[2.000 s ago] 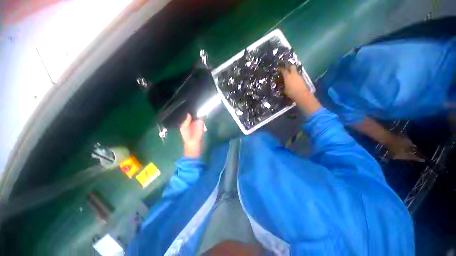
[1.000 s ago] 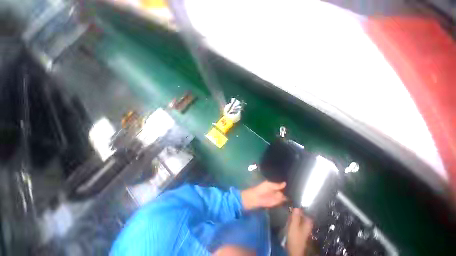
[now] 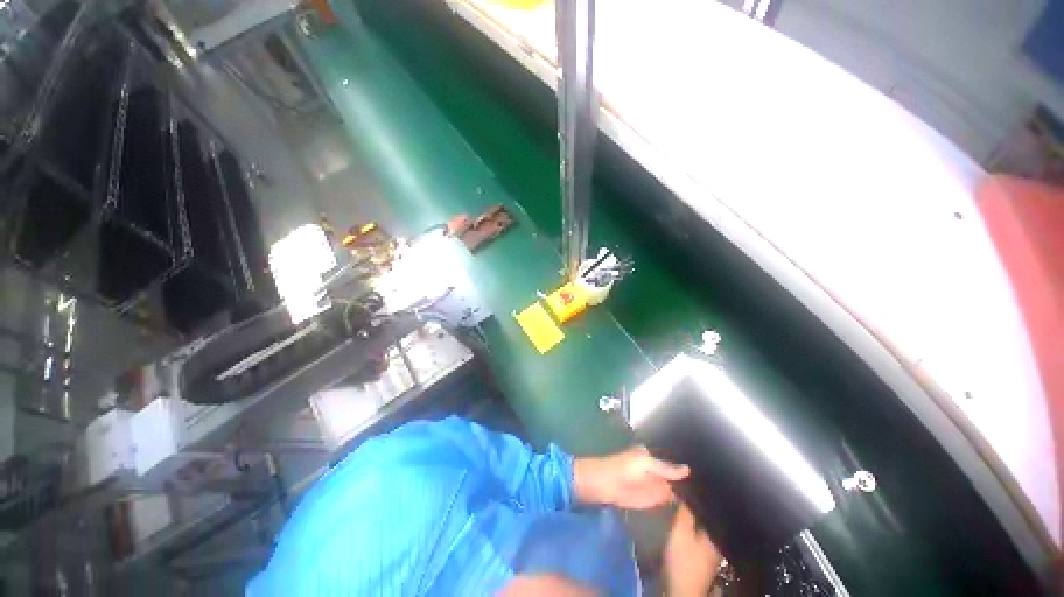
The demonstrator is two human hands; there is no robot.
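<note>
A black glossy panel [image 3: 729, 466] is in front of me at the lower right, with a broad white lamp reflection across it. Small shiny clips stick out at three corners: far [image 3: 709, 342], left [image 3: 609, 404] and right [image 3: 861, 480]. My left hand [image 3: 632, 478] grips the panel's near left edge, thumb on top. My right hand [image 3: 693, 557] is at the near edge, close to the left hand. Its fingertips are hidden, so I cannot tell what it holds. The white-rimmed clip tray [image 3: 826, 562] shows partly beyond the panel, cut off by the bottom edge.
A pale cup with thin items [image 3: 602, 280], two yellow labels [image 3: 540, 328] and a brown-red object [image 3: 487, 226] are on the green bench [image 3: 408, 152]. A metal post [image 3: 575, 140] stands beside the cup. A raised white surface [image 3: 793, 152] runs behind; equipment [image 3: 274, 350] stands left.
Two seconds ago my right hand was in the clip tray; now it is at the panel's near edge beside my left hand. The view has swung left along the bench.
</note>
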